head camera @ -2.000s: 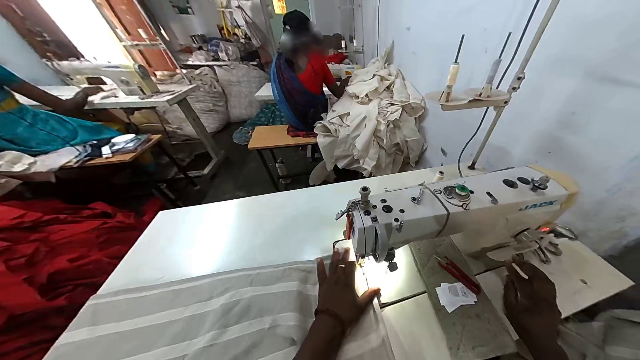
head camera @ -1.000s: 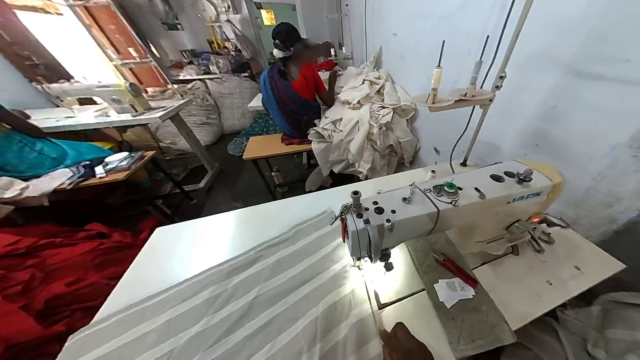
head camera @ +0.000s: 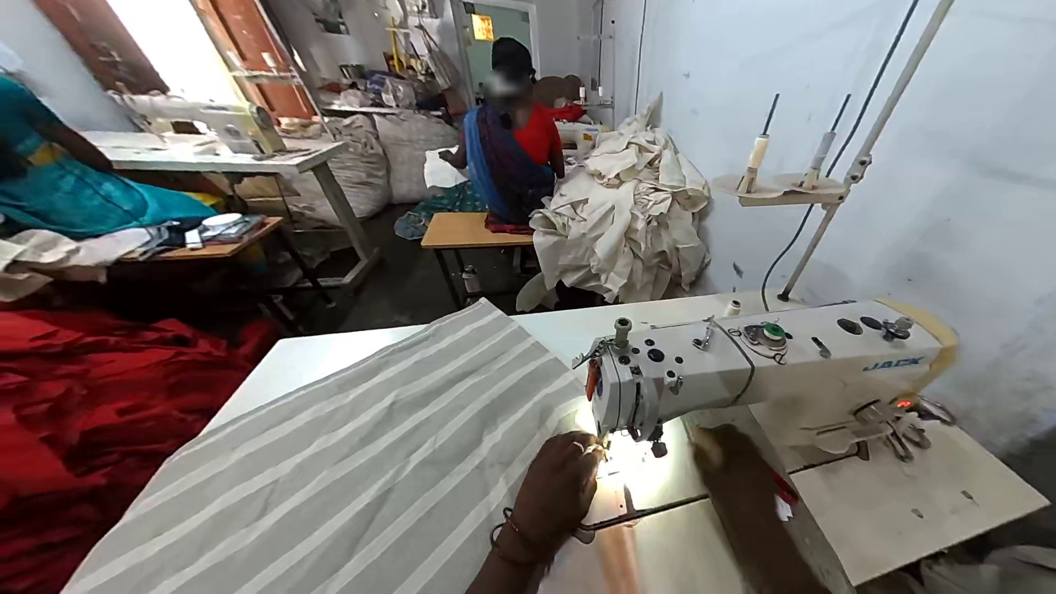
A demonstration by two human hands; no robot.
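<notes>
A grey-and-white striped fabric (head camera: 363,445) lies over the left part of the white sewing table (head camera: 346,351). At its right edge, just left of the lit needle area, my left hand (head camera: 561,478) has its fingers bent and pinches the fabric's edge. The Jack sewing machine (head camera: 701,371) stands across the table, its lamp glaring on the plate. My right hand (head camera: 730,458) is right of the needle, blurred and above the machine bed; whether it holds anything cannot be told. Red-handled snips (head camera: 784,488) and a piece of white paper (head camera: 783,508) are partly hidden behind my right forearm.
A thread stand (head camera: 780,191) with two spools rises behind the machine. Metal attachments (head camera: 899,431) sit at its right end. Beyond are a seated person (head camera: 511,148), a heap of cream cloth (head camera: 631,206) and a wooden bench (head camera: 474,231). Red cloth (head camera: 107,412) lies at left, near another person (head camera: 74,173).
The striped fabric has turned and now lies slanted, a corner toward the table's back edge. My left hand is back in view beside the needle, and my right hand has come in over the machine bed.
</notes>
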